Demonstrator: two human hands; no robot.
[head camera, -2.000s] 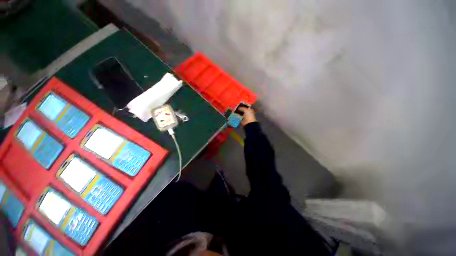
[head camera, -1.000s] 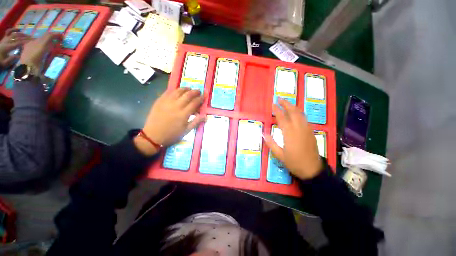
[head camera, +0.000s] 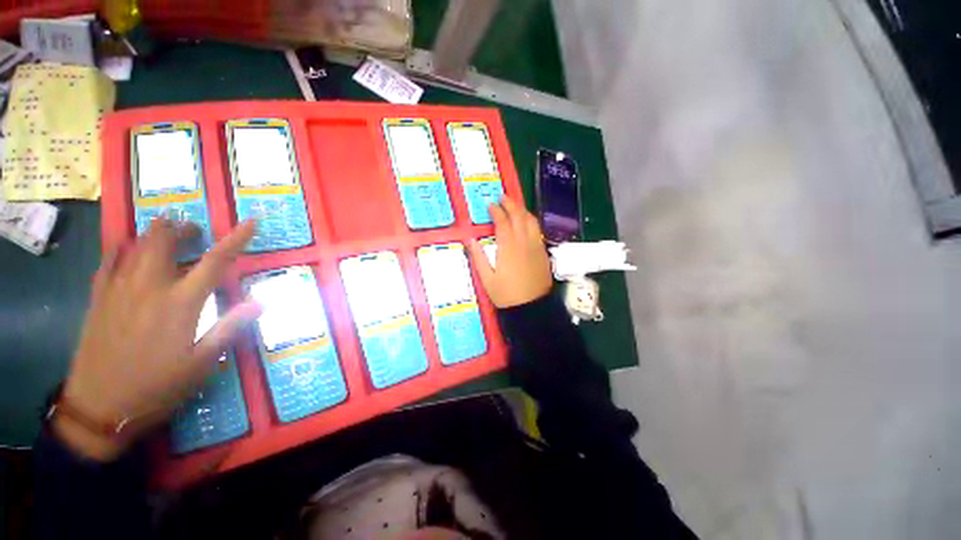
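The red phone tray (head camera: 348, 190) lies flat at the bench edge with keypad phones in two rows, screens lit; the middle pocket of the back row is empty. My left hand (head camera: 153, 327) is spread over the tray's left end, fingers over the keypads of the left phones (head camera: 169, 164), holding nothing. My right hand (head camera: 514, 256) is over the right end, fingertips at the keypad of the back-right phone (head camera: 471, 158). It partly hides the front-right phone. The right fingers look apart and hold nothing.
Right of the tray lie a lit smartphone (head camera: 560, 197), a crumpled white strip (head camera: 590, 258) and a small pale gadget (head camera: 582, 300). A yellow marked sheet (head camera: 55, 132) and small white boxes (head camera: 58, 40) are at the left. A white label (head camera: 388, 80) lies behind the tray.
The view has shifted right since one second ago. My right hand has moved to the tray's right end. Two seconds ago a hand held a phone over a red tray beside the bench.
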